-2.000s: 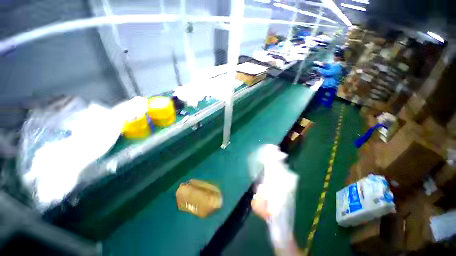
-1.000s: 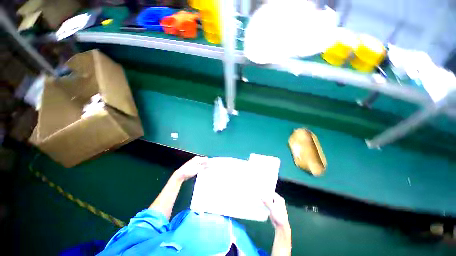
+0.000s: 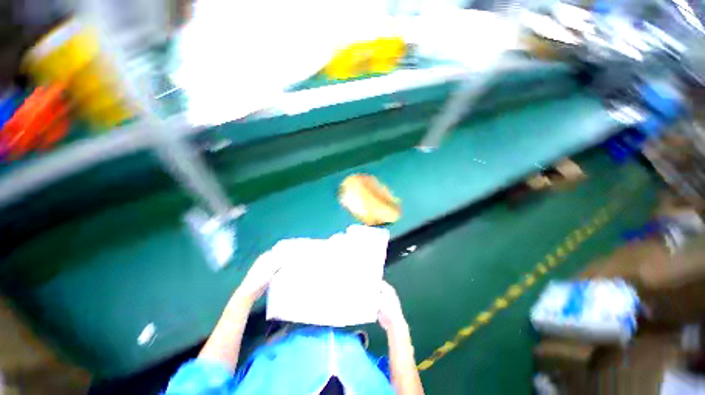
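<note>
White sheets or thin white bags (image 3: 326, 279) are held flat in front of my body, between both hands. My left hand (image 3: 261, 271) grips the left edge. My right hand (image 3: 389, 304) grips the right edge. The picture is blurred, so single fingers are hard to tell. A small tan cardboard or paper piece (image 3: 369, 200) lies on the green bench (image 3: 301, 202) just beyond the sheets. A small crumpled clear bag (image 3: 212, 238) lies on the bench by the foot of a post.
A raised shelf holds yellow tubs (image 3: 366, 58), orange items (image 3: 37, 119) and a large white bundle. On the right are a yellow-black floor line (image 3: 495, 309), a white and blue printed bag (image 3: 586, 308) on cartons, and a blurred person in blue (image 3: 657, 108).
The view has swung right since one second ago. The open carton at the left has left the picture; the floor line and printed bag now show at right. Both hands still hold the white sheets.
</note>
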